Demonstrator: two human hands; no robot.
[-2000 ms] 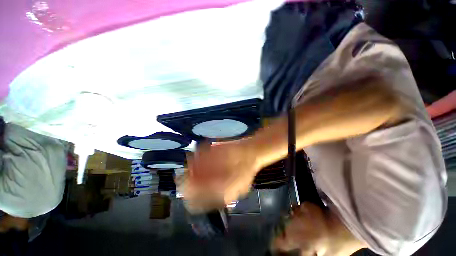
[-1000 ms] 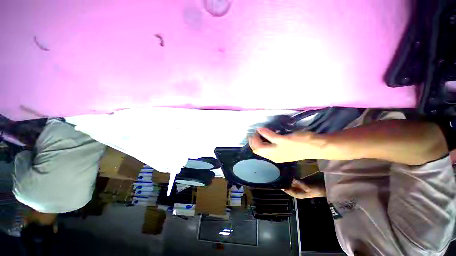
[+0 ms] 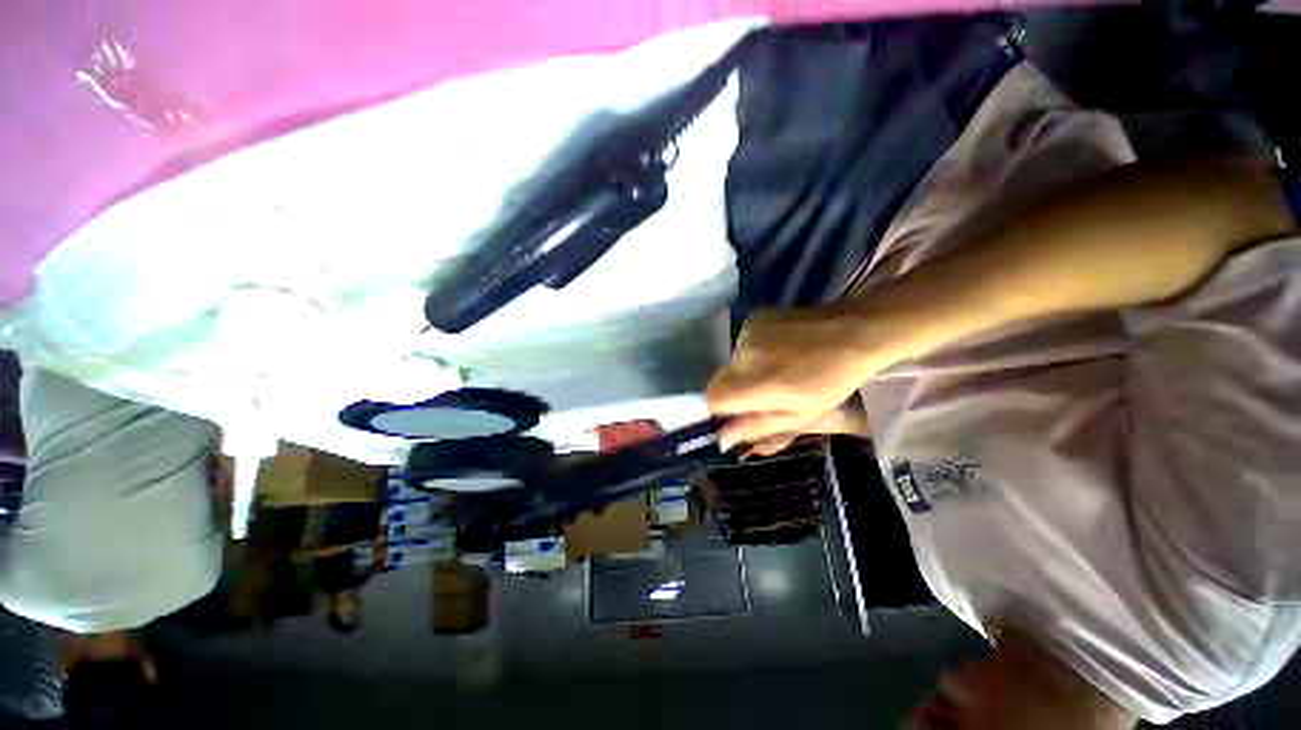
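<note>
My right hand (image 3: 785,378), the upper one, grips the near end of a flat black framed panel (image 3: 621,471). The panel is seen nearly edge-on, so its pale centre is hidden. My left hand (image 3: 970,699) is low in the picture, dark and blurred, apart from the panel. Whether it holds anything is unclear. A glossy black elongated part (image 3: 549,235), with a ribbed, cord-like end, lies on the white sheet (image 3: 343,186), untouched.
Two black-rimmed discs with pale faces, an upper one (image 3: 450,419) and a lower one (image 3: 478,468), are beside the panel. A small red item (image 3: 628,432) is behind it. A pink surface (image 3: 286,43) borders the sheet. Another person's shirt (image 3: 114,499) is at left. Cartons (image 3: 321,474) stand beyond.
The panel, lying face-visible two seconds ago, is now tilted edge-on in my right hand. My left hand has moved away from it. The black elongated part now shows on the sheet.
</note>
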